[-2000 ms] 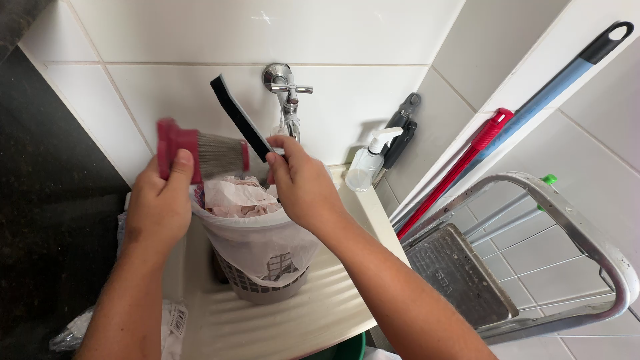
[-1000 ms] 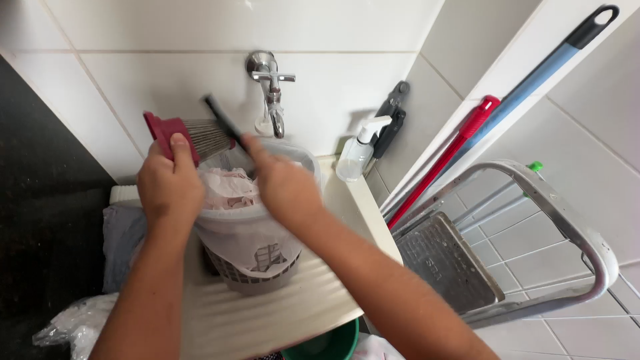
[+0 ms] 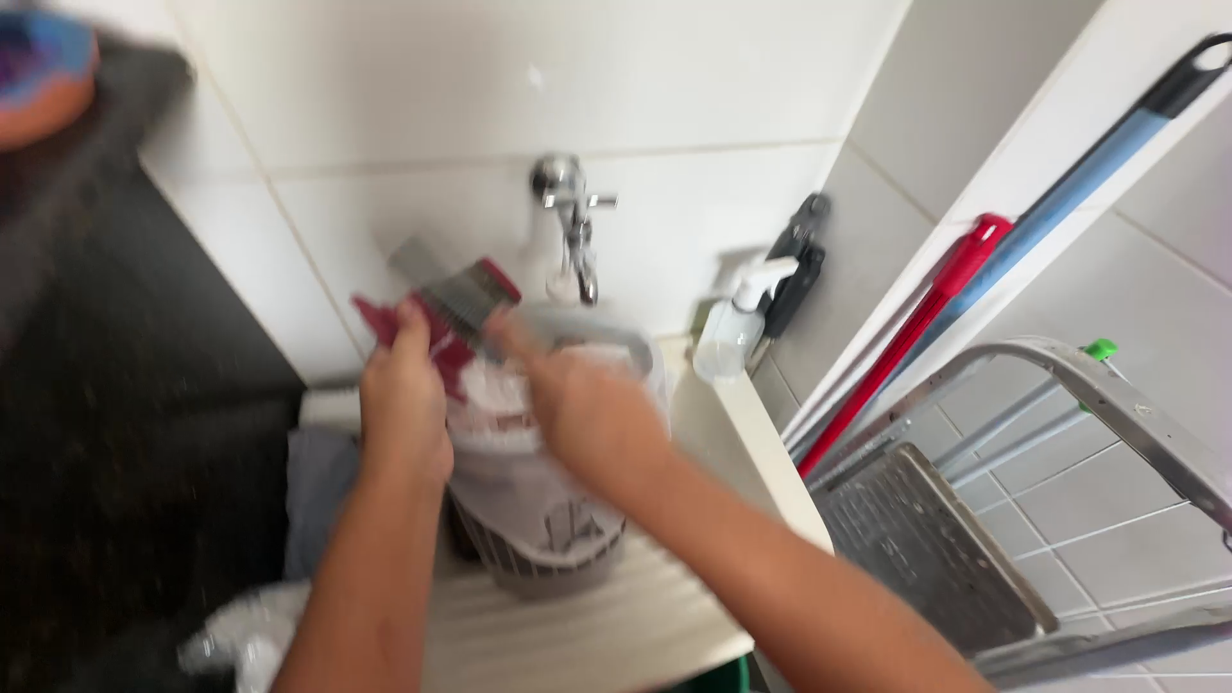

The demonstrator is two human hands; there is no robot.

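My left hand grips a dark red brush with grey bristles above the left side of a lined waste basket. My right hand is closed on a slim dark brush or comb, blurred by motion, which crosses the red brush's bristles. Beneath both hands the waste basket, with slatted sides and a whitish plastic bag over its rim, stands on the ribbed laundry sink. Crumpled pale paper or similar waste lies inside it.
A chrome tap is on the tiled wall behind the basket. A clear spray bottle stands on the sink's back right corner. Red and blue poles and a metal step stool are at right, a black stone surface at left.
The slim dark tool has moved onto the red brush's bristles; a second ago it was held upright beside them. The red brush has turned in my left hand. Both hands keep their hold.
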